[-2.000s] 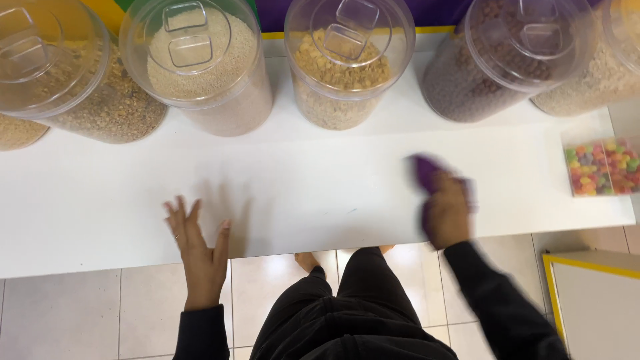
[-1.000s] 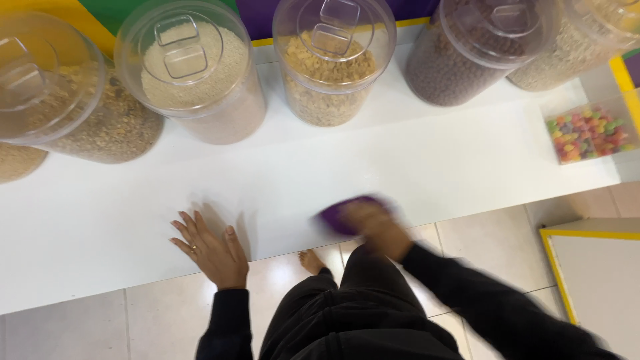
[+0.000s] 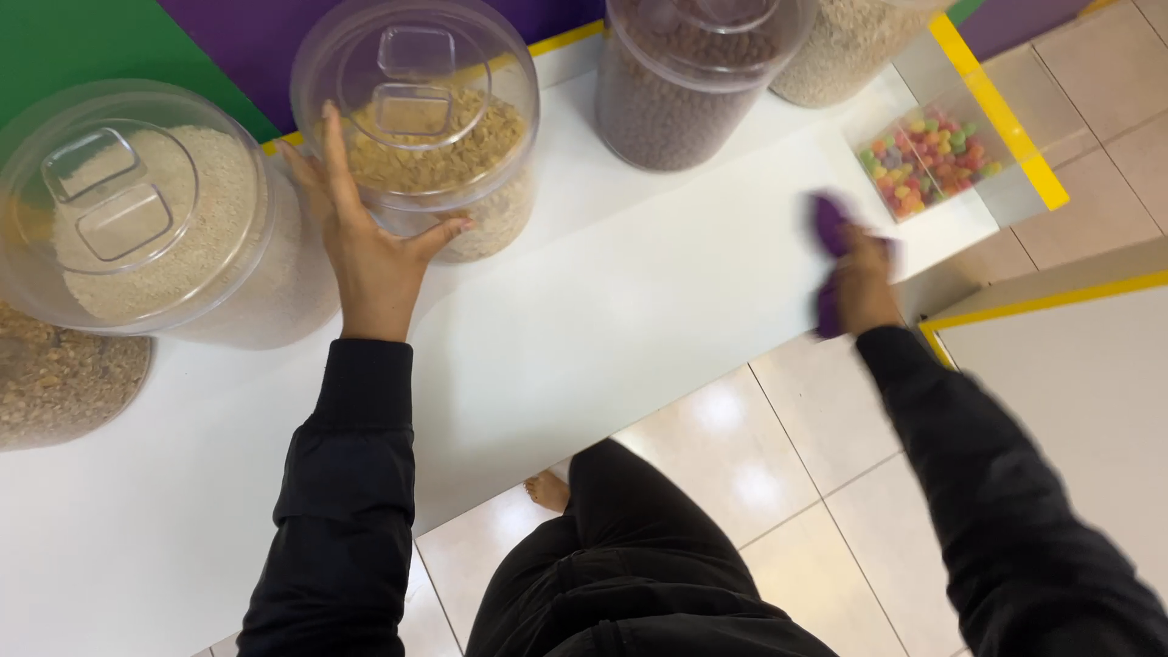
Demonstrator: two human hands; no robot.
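My left hand (image 3: pixel 370 242) rests with spread fingers against the near left side of a clear plastic container of yellow flakes (image 3: pixel 438 160). The container stands upright on a white shelf top (image 3: pixel 584 319). Over the right part of the shelf, my right hand (image 3: pixel 865 283) grips a purple cloth (image 3: pixel 829 224), blurred by motion. Whether the cloth touches the surface cannot be told. Just beyond it sits a clear box of colourful candies (image 3: pixel 931 160).
Left of my left hand stand a container of white grains (image 3: pixel 173 219) and one of brown flakes (image 3: pixel 68 374). Farther right are containers of brown balls (image 3: pixel 684 100) and pale flakes (image 3: pixel 844 46). A yellow-edged panel (image 3: pixel 1058 392) stands at the lower right.
My left hand has moved from the shelf's front area up to the flakes container. My right hand has swept rightward with the purple cloth, towards the candy box. The view has shifted right.
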